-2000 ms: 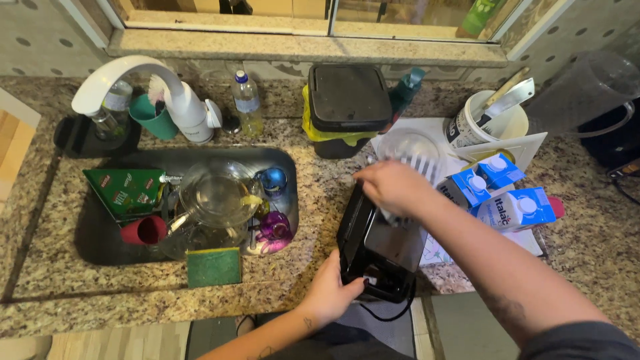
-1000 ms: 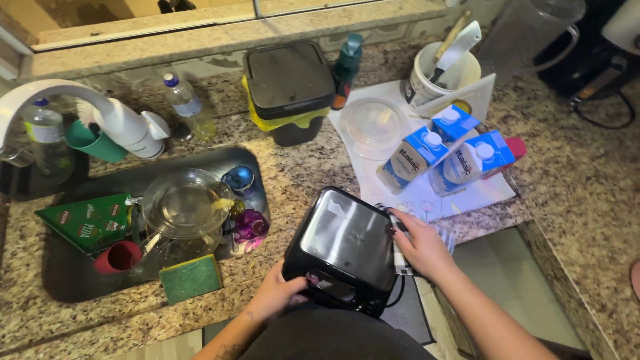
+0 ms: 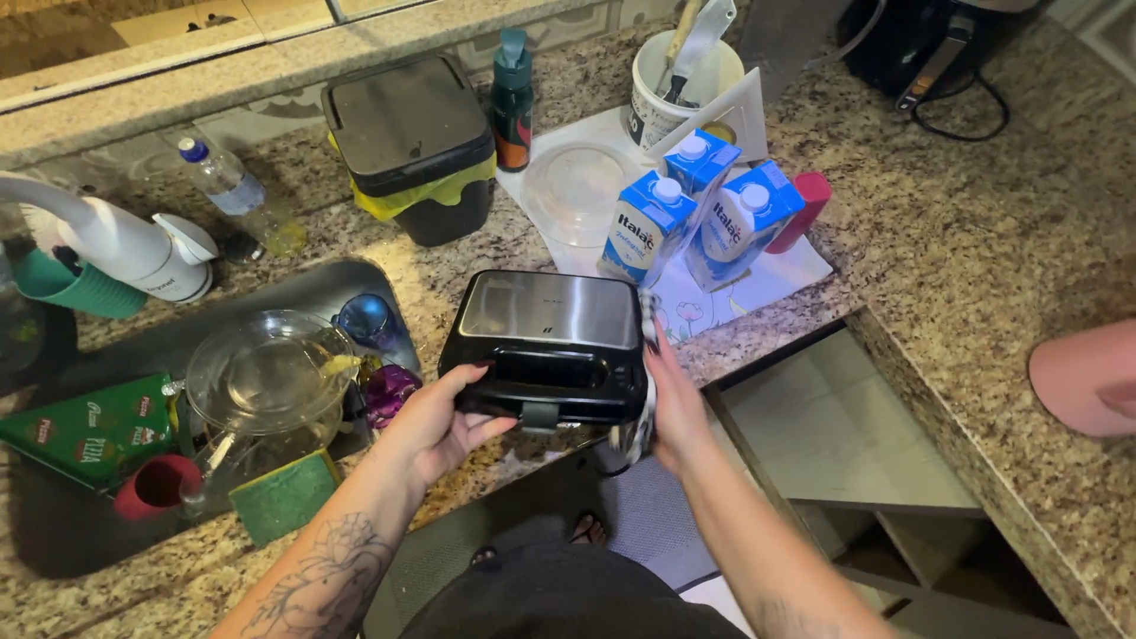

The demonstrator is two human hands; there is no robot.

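Observation:
A black sandwich maker with a brushed metal lid point(image 3: 550, 311) is held between my two hands at the front edge of the granite counter, its lid closed and its handle toward me. My left hand point(image 3: 448, 417) grips its front left corner, thumb on top and fingers underneath. Against its right side is my right hand point(image 3: 674, 390), with a checkered cloth point(image 3: 637, 417) between the palm and the appliance. Part of a dark cord shows below the cloth.
Left lies a sink point(image 3: 53, 532) with a glass lid point(image 3: 266, 373), cups and a green pizza box point(image 3: 98, 430); a sponge point(image 3: 284, 497) rests on its edge. Behind stand a lidded bin point(image 3: 408, 133), a bottle point(image 3: 512, 106), milk cartons point(image 3: 648, 226) and a utensil bucket point(image 3: 657, 89). An open cabinet point(image 3: 852, 426) is lower right.
The sandwich maker has turned so that its handle faces me. Two seconds ago my right hand was above its far end; now it holds the right side with the cloth. The view has shifted right.

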